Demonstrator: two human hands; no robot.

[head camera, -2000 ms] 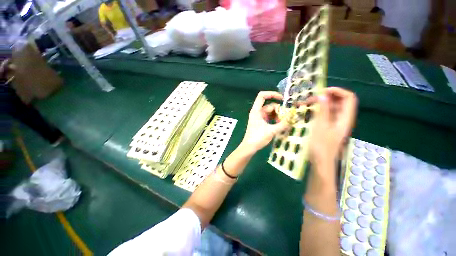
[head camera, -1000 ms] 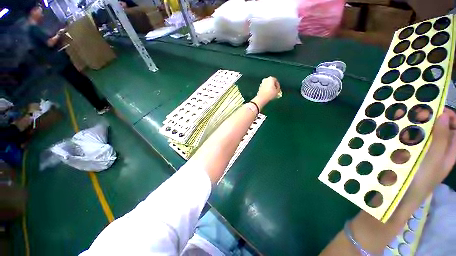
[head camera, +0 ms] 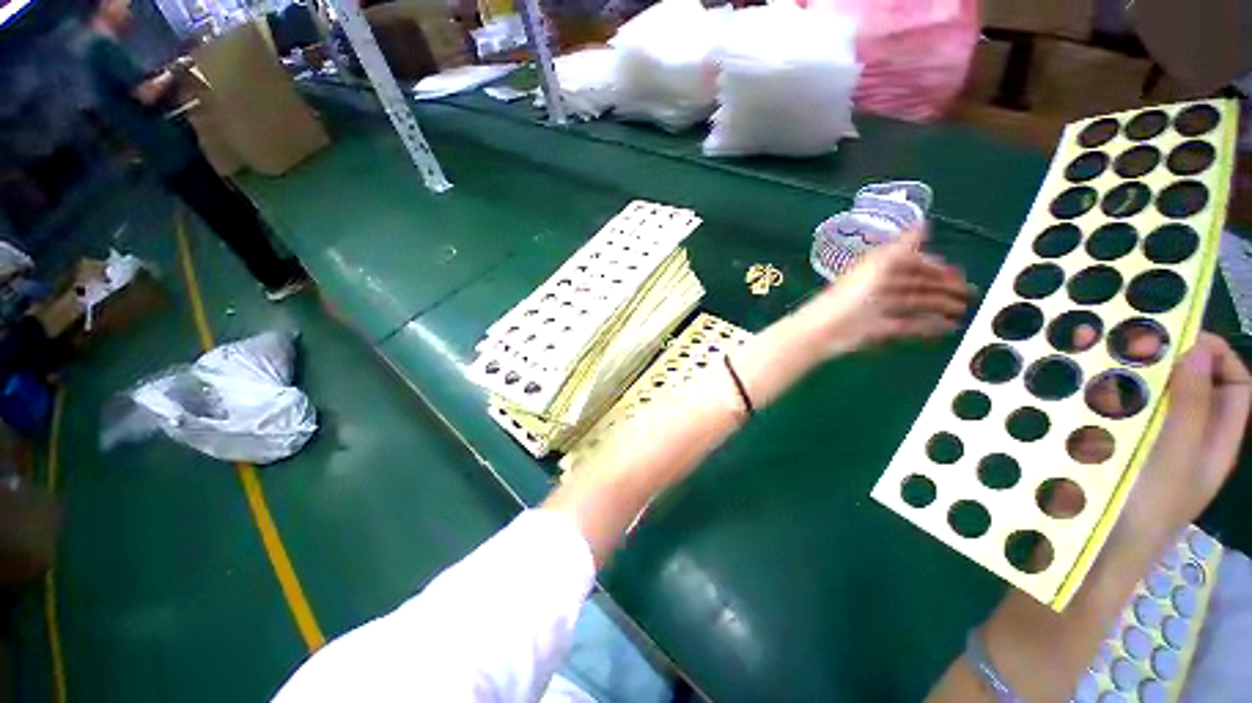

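Observation:
My right hand [head camera: 1192, 426] holds a punched sheet [head camera: 991, 437] up at the right by its right edge; fingertips show through some holes. The sheet has three columns of round holes, a white face and a yellowish right edge. My left hand [head camera: 899, 294] is empty, fingers apart and slightly blurred, left of the sheet. A small pile of pale-yellow ring scrap [head camera: 763, 279] lies on the green bench, left of my left hand. A ribbed round plastic part [head camera: 854, 236] stands behind my left hand, partly hidden by it.
A fanned stack of unfilled sheets [head camera: 588, 300] lies left, with separate unfilled sheets [head camera: 676, 378] beside it, partly behind my left arm. A filled sheet stack [head camera: 1151, 625] is at lower right. White bags [head camera: 780, 85] and a pink bag [head camera: 906, 55] are at the far side. A person [head camera: 192, 151] stands far left.
My left hand has moved from the scrap spot rightward toward the held sheet, its fingers now spread. The ring scrap now lies on the bench. My right hand still holds the sheet up.

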